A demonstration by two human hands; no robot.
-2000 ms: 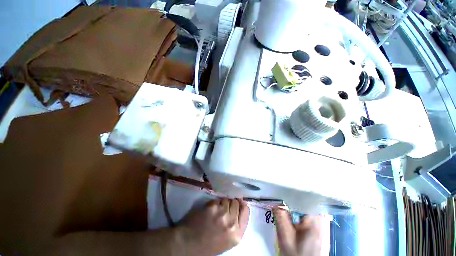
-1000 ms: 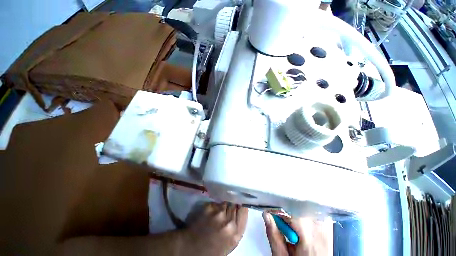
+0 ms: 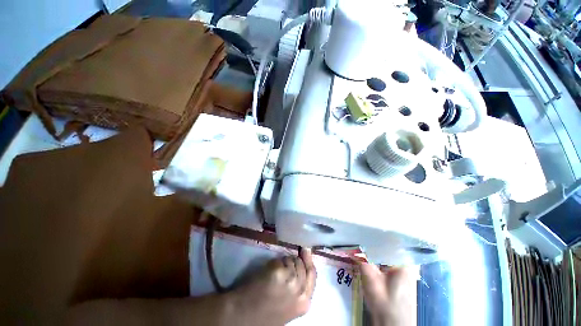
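Observation:
A brown bag panel [image 3: 83,216] lies left of the white sewing machine head [image 3: 363,210]. A narrow brown strap [image 3: 210,255] curves down over the white template [image 3: 245,255], which has handwriting and a yellow edge. My left hand [image 3: 274,290] is curled on the template, its fingertips at the brown edge below the head; whether they pinch it is unclear. My right hand [image 3: 387,293] is just right of it, blurred, its fingertips under the head. A thin metal tip [image 3: 341,246] points left from it; the turquoise handle is hidden. The needle area is hidden.
A thick brown panel stack [image 3: 121,70] lies at the upper left. A white box-like part [image 3: 220,162] juts left from the machine. A strip bundle [image 3: 535,286] stands at the lower right, below a dark screen [image 3: 564,219].
My right hand has turned, and the turquoise handle seen one second ago is now out of sight. My left hand's fingertips have moved slightly up towards the head. The view has shifted slightly.

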